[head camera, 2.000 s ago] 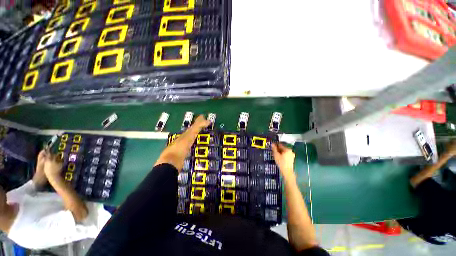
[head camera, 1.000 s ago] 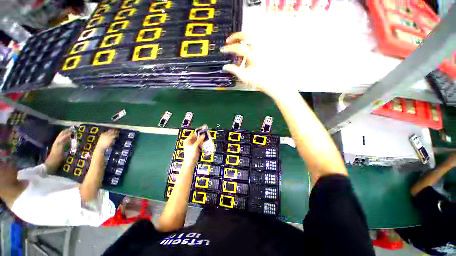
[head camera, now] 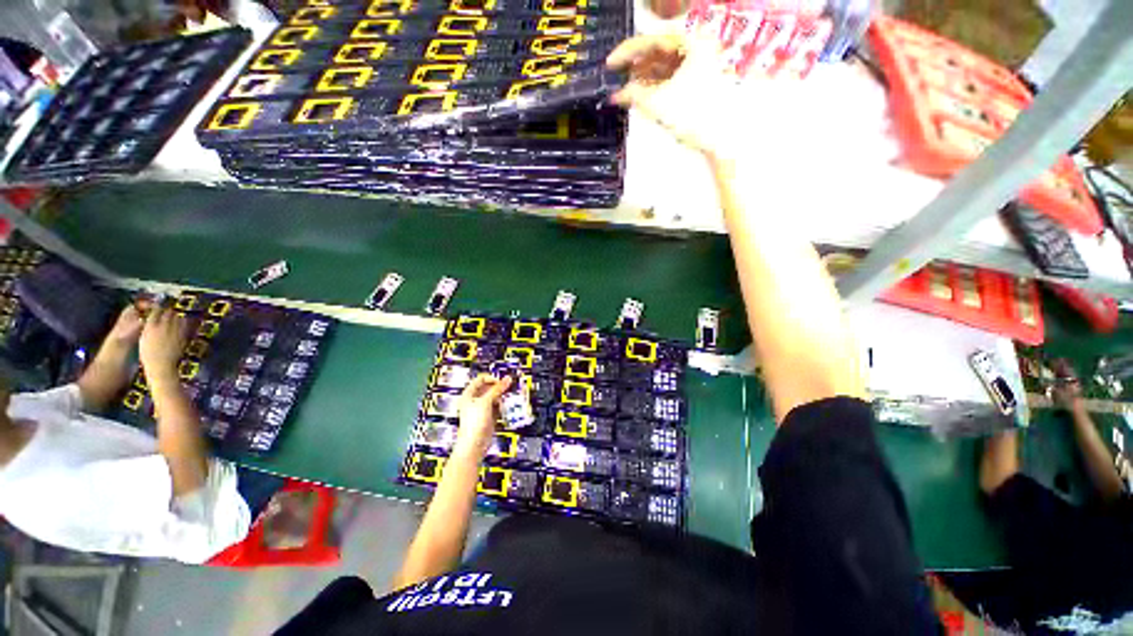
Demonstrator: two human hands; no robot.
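My right hand (head camera: pixel 665 77) is at the near right corner of the top tray (head camera: pixel 491 106) of the stacked trays (head camera: pixel 410 164) on the shelf. Its fingers grip that corner, which is lifted and bent above the tray below. My left hand (head camera: pixel 482 408) holds a pale phone board (head camera: pixel 514 410) by its end, over the parts tray (head camera: pixel 631 478) on the bench. That tray holds black phone housings, many with yellow screen frames (head camera: pixel 574 394); its right column shows keypad parts (head camera: pixel 664 441) without yellow.
Several phone boards (head camera: pixel 563 306) lie along the green strip behind the rail. A worker (head camera: pixel 118 472) at left handles another tray (head camera: pixel 267 373). Another worker (head camera: pixel 1056 497) is at right by a white box (head camera: pixel 926 360). Red bins (head camera: pixel 957 112) and a slanted metal post (head camera: pixel 982 174) are upper right.
My right hand has lifted the corner of the top tray, which lay flat before. My left hand still holds the board, slightly lower over the tray. The view has shifted.
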